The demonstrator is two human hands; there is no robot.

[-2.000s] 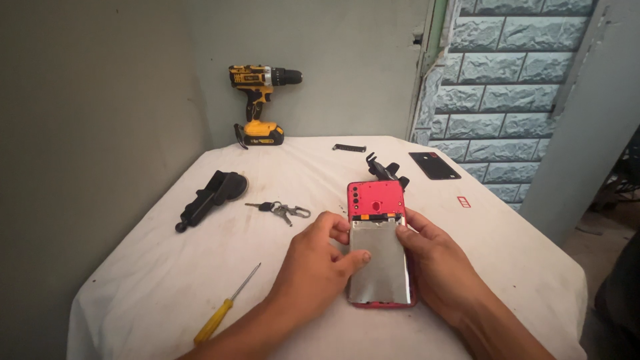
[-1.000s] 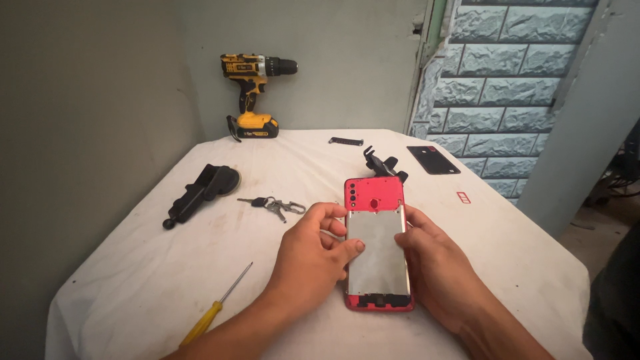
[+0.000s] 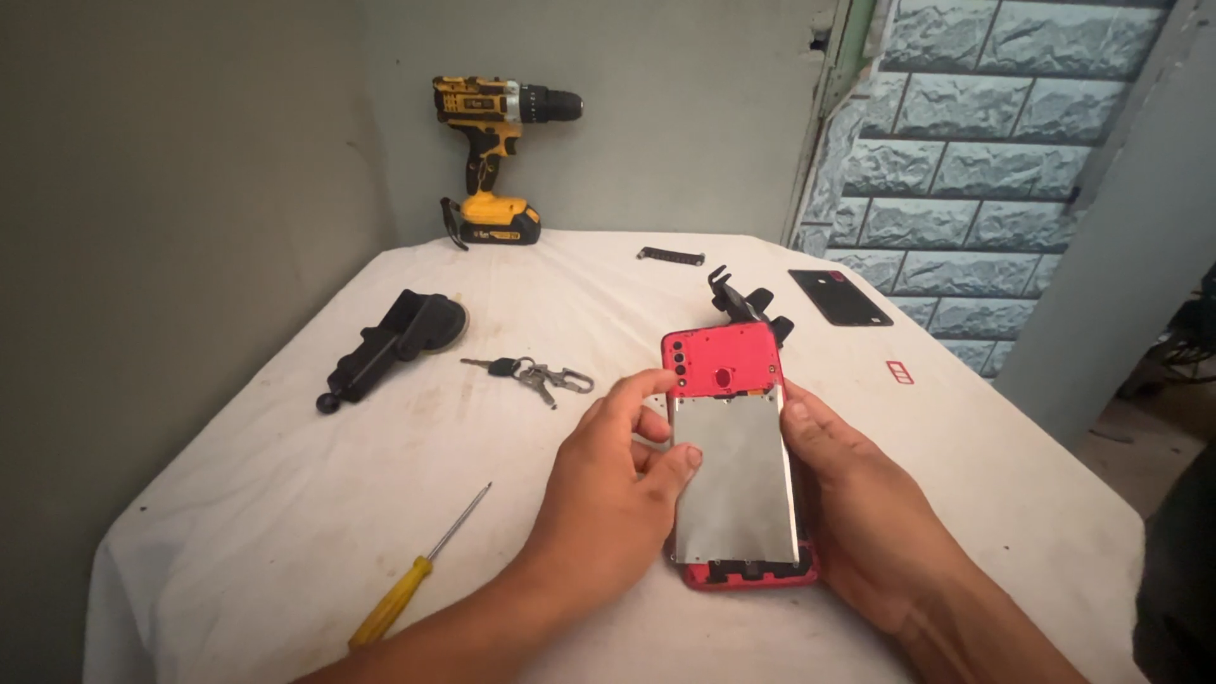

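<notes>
A smartphone in a red frame, its back cover off, is held upright over the table by both hands. A silvery metal plate covers its middle, with a black section showing below it at the lower end. My left hand grips the left edge, thumb on the plate and index finger beside the camera openings. My right hand holds the right edge, its thumb near the plate's upper corner. Behind the phone's top lies a black phone-holder clamp, partly hidden.
On the white cloth lie a yellow-handled screwdriver, keys with a carabiner, a black suction-cup mount, a dark back panel, a small red frame piece and a black strip. A cordless drill stands behind.
The metal plate has shifted relative to the red frame, uncovering more of the black section at the lower end than two seconds ago. Both hands stay on the phone.
</notes>
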